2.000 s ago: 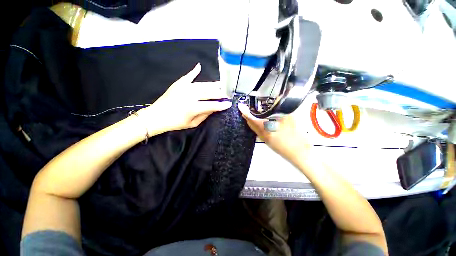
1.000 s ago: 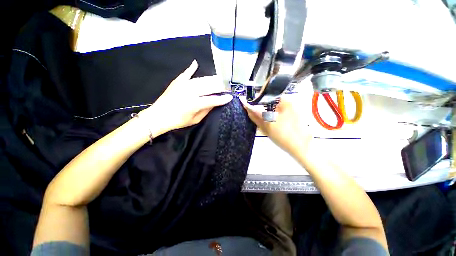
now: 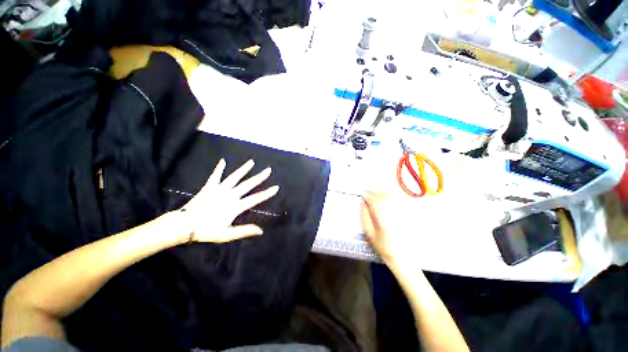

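Observation:
A black garment (image 3: pixel 275 254) lies over the table's left part and my lap. Its flat matte strip (image 3: pixel 296 175) has a straight edge below and left of the needle area. A thin white stitch line (image 3: pixel 265 213) runs across it. My left hand (image 3: pixel 224 206) lies on this cloth, palm down, fingers spread. My right hand (image 3: pixel 375 210) is on the white table right of the cloth, its fingers overexposed; I cannot tell if it holds anything. The presser foot (image 3: pixel 339 134) of the sewing machine (image 3: pixel 441 113) is up and left of my right hand, with no cloth under it.
Shears with red and yellow handles (image 3: pixel 420 175) lie right of the presser foot. A phone (image 3: pixel 525 238) lies at the table's right. The control panel (image 3: pixel 558 165) is on the machine. A ruler strip (image 3: pixel 344 247) runs along the front edge. More dark cloth (image 3: pixel 172 34) is at the upper left.
The cloth has come away from the presser foot toward me. My left hand has opened flat on it. My right hand has left the needle area. The view has shifted and shows more of the machine.

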